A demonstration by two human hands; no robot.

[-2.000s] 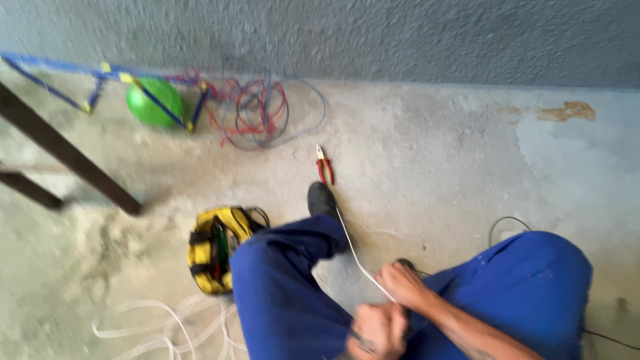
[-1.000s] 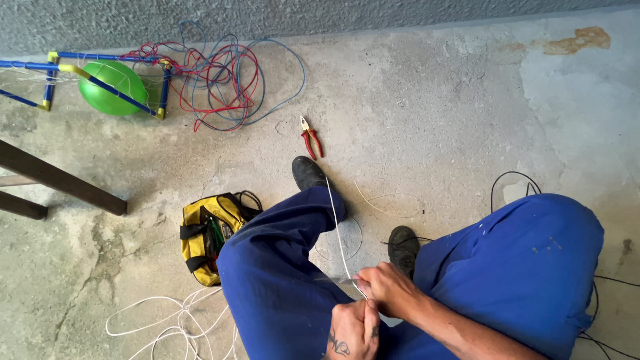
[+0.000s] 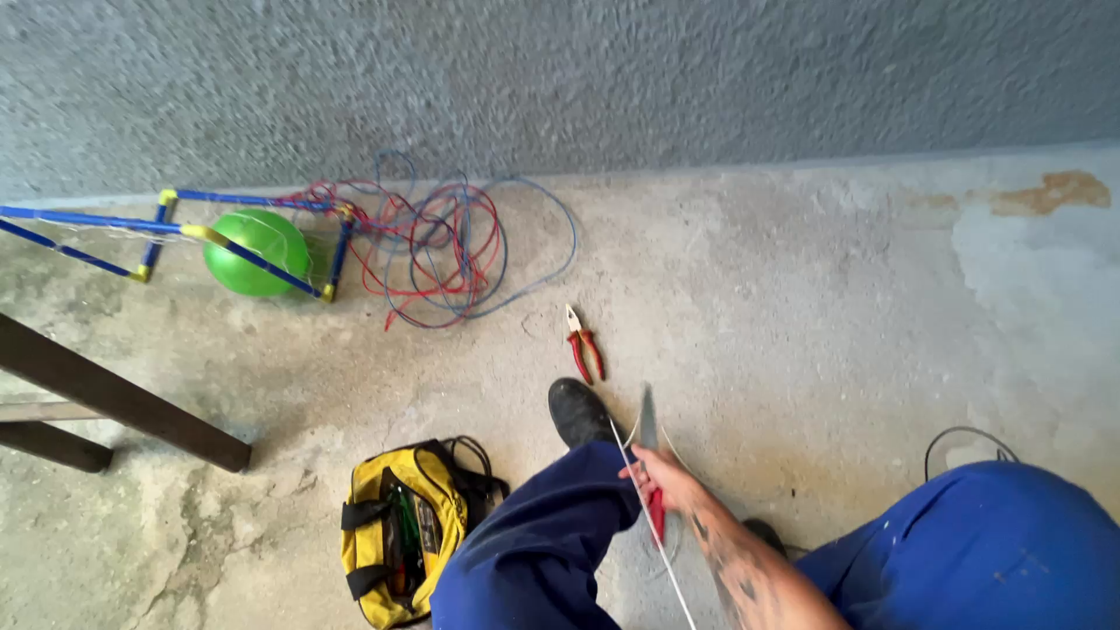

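Note:
My right hand (image 3: 661,481) is closed around the red handle of a blurred tool with a grey blade (image 3: 647,418), which looks like a knife. The blade points away from me, toward the wall. A white cord (image 3: 663,544) runs taut from the black shoe (image 3: 579,413) past my fingers and out of the bottom edge. My left hand is out of view, so what it holds is hidden. Combination pliers with red handles (image 3: 585,345) lie on the floor just beyond the shoe. A thin pale strand curves on the floor near the blade.
A yellow tool bag (image 3: 374,534) sits open left of my blue-trousered leg. Tangled red and blue wires (image 3: 464,254) lie by the wall, beside a green ball (image 3: 255,252) in a blue tube frame (image 3: 96,220). Dark legs (image 3: 131,398) of some furniture stand at left.
My hands, together on the cord in the earlier frames, have parted. The left has gone out of view; the right has moved toward the shoe and now shows the red-handled tool.

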